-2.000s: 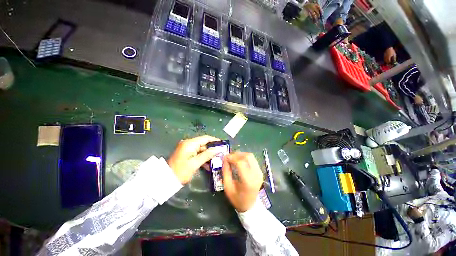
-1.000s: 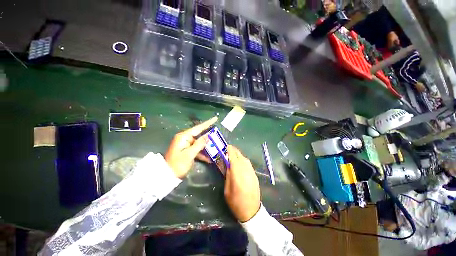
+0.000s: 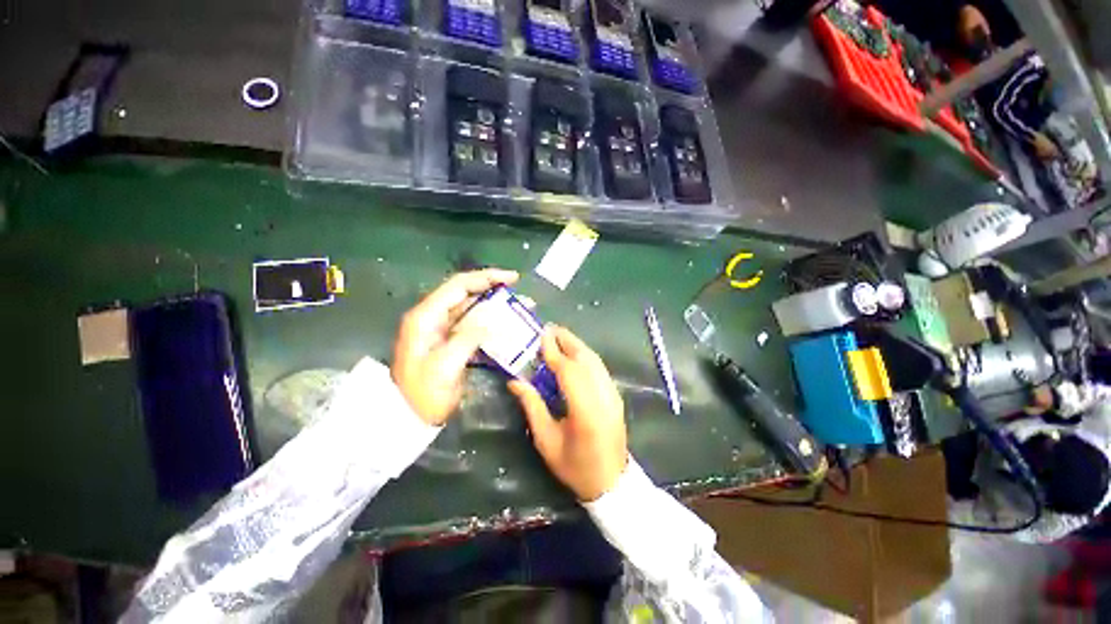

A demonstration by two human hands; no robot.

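Note:
A small keypad phone [image 3: 509, 332] is between my two hands over the green mat. Its upper part shows a white rectangle with a dark edge, and blue shows at its lower end. My left hand [image 3: 441, 345] holds its left and upper side. My right hand [image 3: 578, 412] holds its lower right side, thumb and fingers on the edge. The fingers cover part of the phone. An LCD module [image 3: 290, 283] with a yellow tail lies on the mat at the left. A pale paper label [image 3: 565, 255] with a yellow end lies beyond my hands.
A clear blister tray [image 3: 366, 183] with phones stands at the back. A smartphone [image 3: 189, 396] lies at the left. Tweezers [image 3: 662, 358], an electric screwdriver [image 3: 763, 412], yellow nippers [image 3: 741, 271] and a blue stand [image 3: 833, 390] are at the right. A red bin [image 3: 871, 73] is at the far right.
The phone was more upright, then tilted with a thin blue strip across it; now a white rectangle faces up. My right hand has shifted to its lower edge. The view has shifted slightly.

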